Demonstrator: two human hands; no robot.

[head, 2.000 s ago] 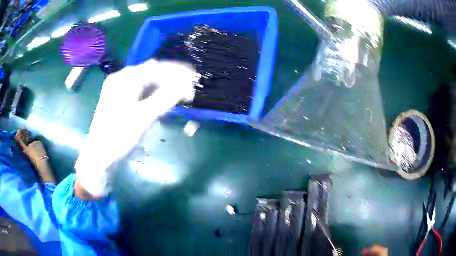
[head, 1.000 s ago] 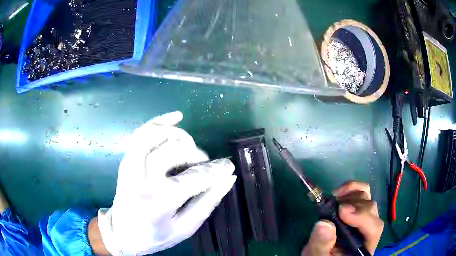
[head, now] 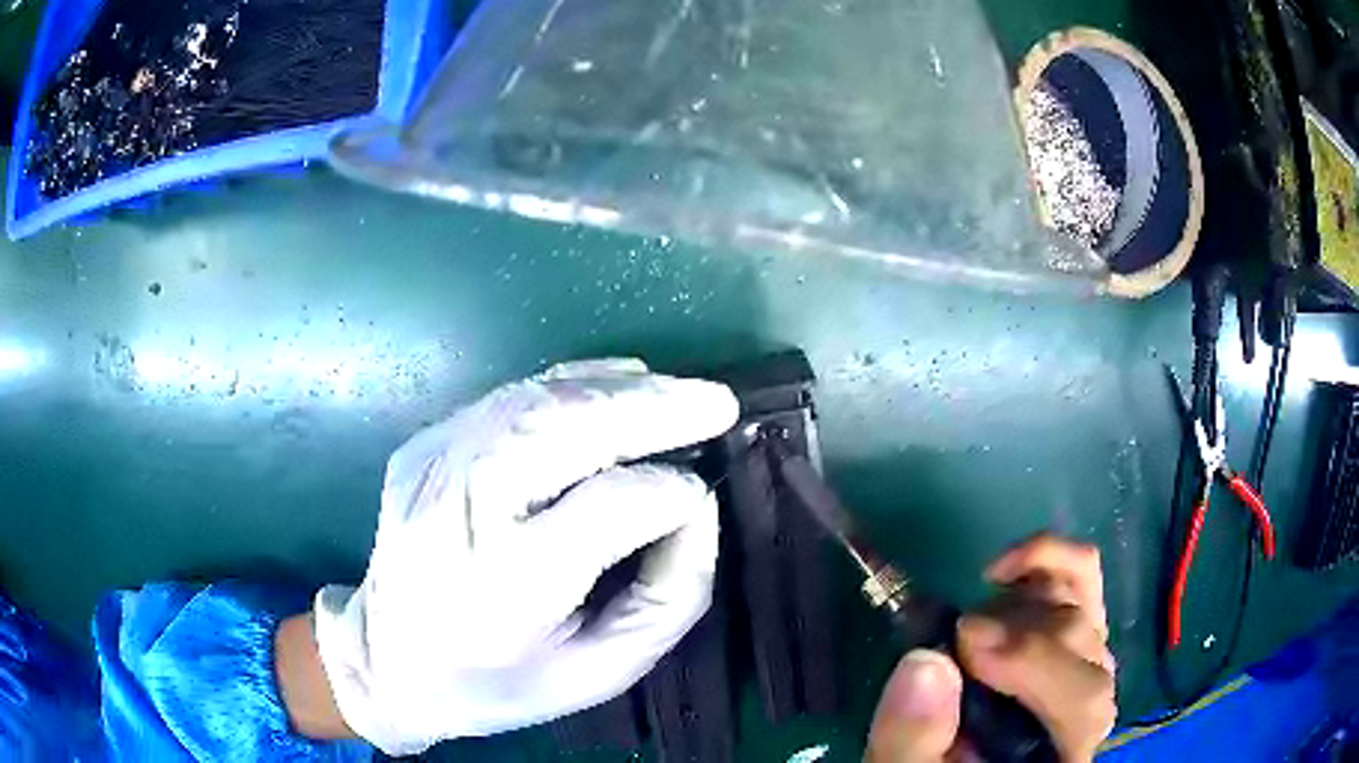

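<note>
Several long black plastic housings lie side by side on the green mat, low in the middle. My left hand, in a white glove, rests over the left housings, its fingertips close to the top end of the rightmost one. Whether its fingers pinch a small part is hidden. My bare right hand holds the soldering iron by its black handle, at the lower right. The iron's greyish tip reaches the upper part of the rightmost housing. The exact contact point is blurred.
A clear plastic funnel hood spans the top middle. A blue tray of thin black parts is upper left. A round tan-rimmed pot with silvery scraps, a black box, red-handled pliers, cables and a dark ribbed block are right.
The iron's tip has moved left from beside the rightmost housing onto its upper part. My gloved fingers have moved slightly right and up, nearer its top end. The view has shifted slightly.
</note>
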